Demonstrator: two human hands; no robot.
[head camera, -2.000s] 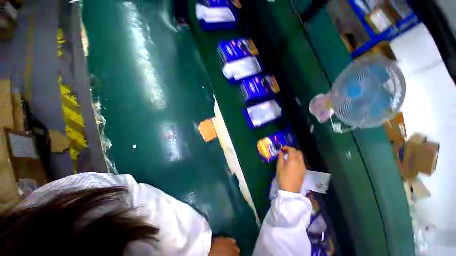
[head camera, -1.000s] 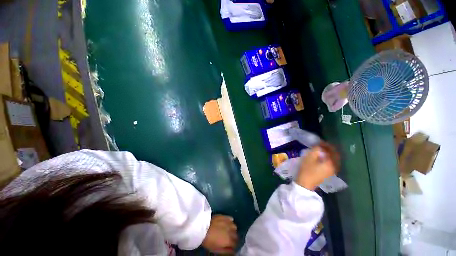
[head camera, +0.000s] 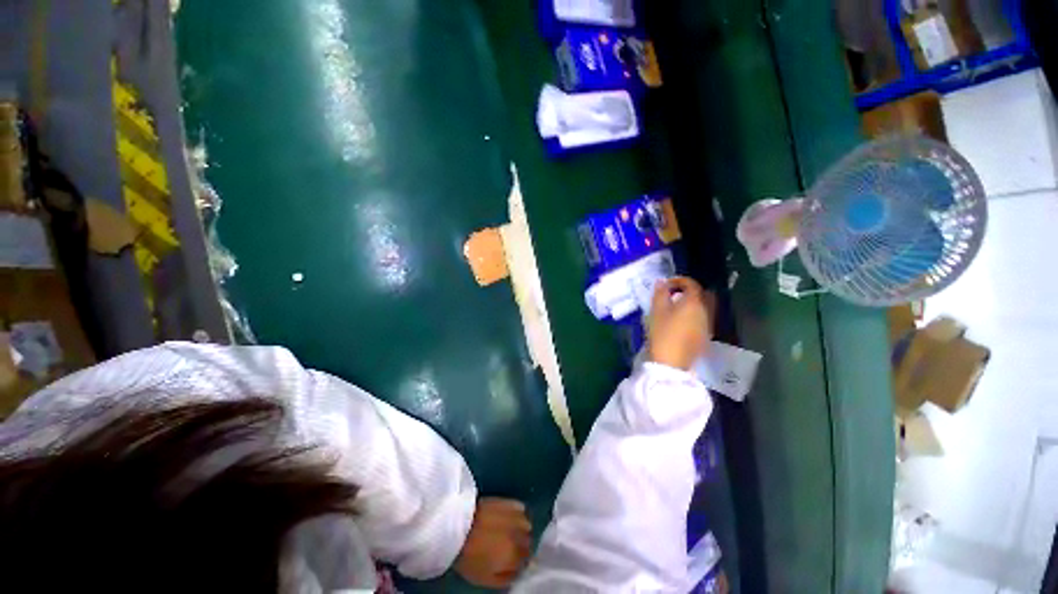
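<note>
My right hand (head camera: 679, 325) is over the row of blue boxes. Its fingers are closed on a whitish bag (head camera: 733, 369) that sticks out to the right of the hand. The fingertips touch the white contents of an open blue box (head camera: 627, 232). Above it another open box (head camera: 603, 58) has a white crumpled bag (head camera: 592, 116) over its lower part. My left hand (head camera: 499, 543) is low in the picture at the bench edge, its fingers curled; its palm is hidden and I cannot tell whether it holds anything.
A clip-on fan (head camera: 888, 221) stands on the green ledge right of the belt. An orange-tan scrap (head camera: 486, 255) and worn cream tape (head camera: 531, 302) lie left of the boxes. Cartons (head camera: 942, 362) are at the far right. Dark hair (head camera: 174, 499) covers the lower left.
My right hand has moved left and up from the belt's far side onto a box's white contents. The boxes sit at different places along the belt. My left hand has hardly moved.
</note>
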